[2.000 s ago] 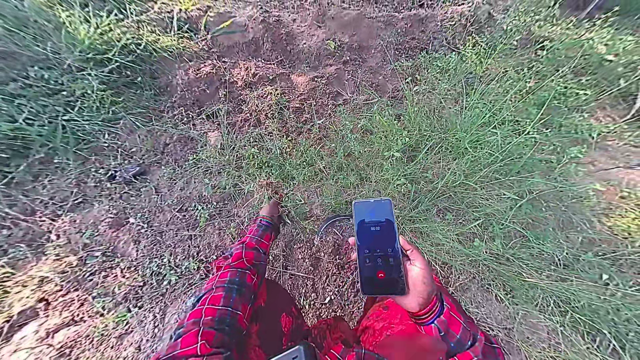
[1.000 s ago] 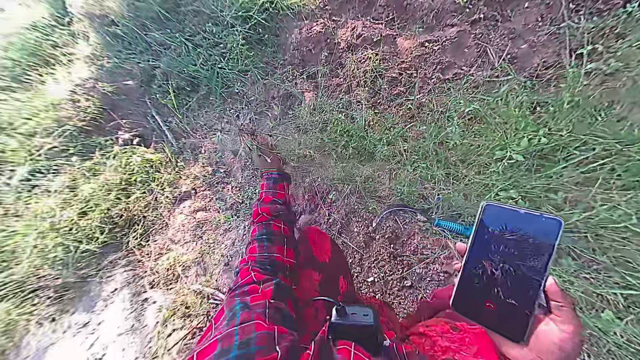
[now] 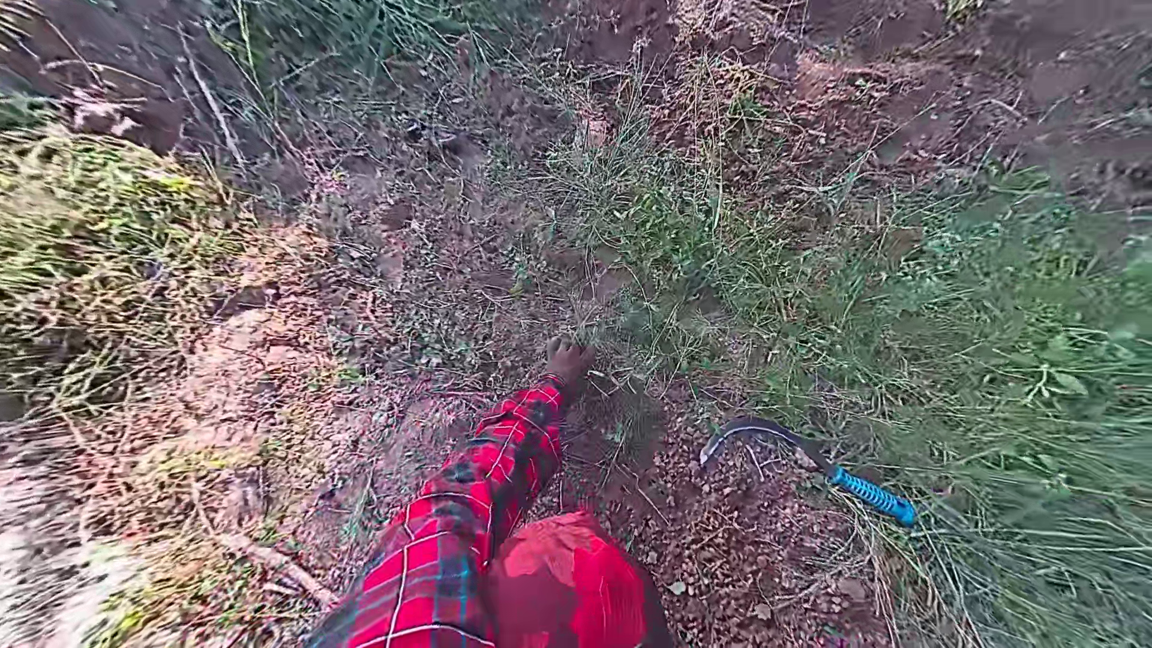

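Note:
My left hand [image 3: 570, 360], below a red plaid sleeve [image 3: 490, 468], reaches down to short grass and weeds near the middle of the view. Its fingers are too small and blurred to tell whether they grip any stems. To its right a sickle [image 3: 774, 432] lies on the ground, its curved metal blade toward the hand and its ribbed blue handle [image 3: 875, 495] at the edge of the grass. My right hand and the phone are outside the view.
Red cloth over my knee [image 3: 576, 576] fills the bottom middle. Dry leaf litter [image 3: 747, 558] lies under the sickle. Tall grass [image 3: 1062, 405] stands at right, with a sunlit clump [image 3: 99, 234] at left. A dry stick [image 3: 274, 562] lies at lower left.
My right hand and the phone, seen at the right a second ago, have left the view. The sickle, partly hidden by the phone before, now shows whole. The view has shifted.

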